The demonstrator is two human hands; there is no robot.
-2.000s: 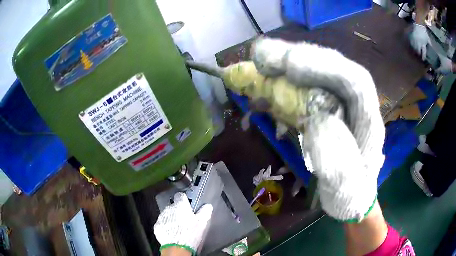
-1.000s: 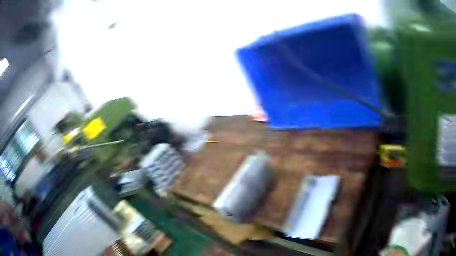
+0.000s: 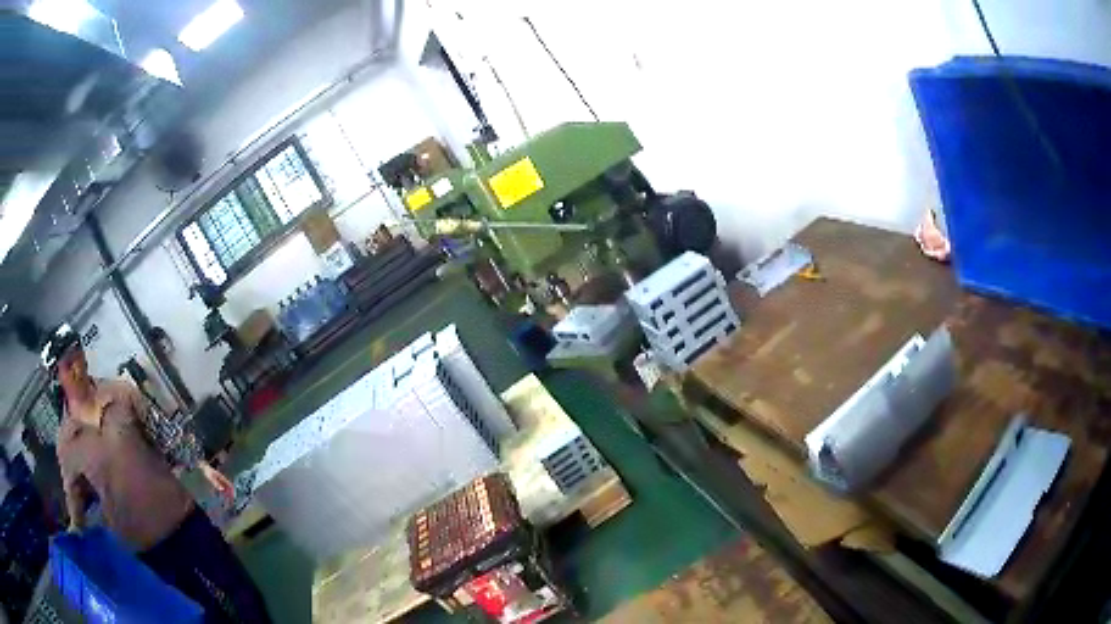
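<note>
Neither of my hands is in the picture. Nearest in front of me, a brown wooden-topped bench (image 3: 780, 347) bears silvery bent metal panels. One folded panel (image 3: 883, 412) lies in the middle of the bench, and another flat panel with a raised edge (image 3: 1008, 497) lies to its right, apart from it. A stack of slotted grey metal parts (image 3: 685, 310) stands at the bench's far left end. The tapping machine is out of view.
A blue crate (image 3: 1036, 183) leans against the white wall. Green machines (image 3: 567, 189) stand behind the bench. Large stacks of grey panels (image 3: 378, 451) sit on a wooden pallet, with a reddish-brown crate (image 3: 469, 536) in front. A person (image 3: 128, 463) stands at left by a blue crate (image 3: 116, 583).
My view has swung far left, away from the tapping machine. My gloved hands, earlier on the feed handle and at the workpiece, have left the picture. The person and pallet now show clearly.
</note>
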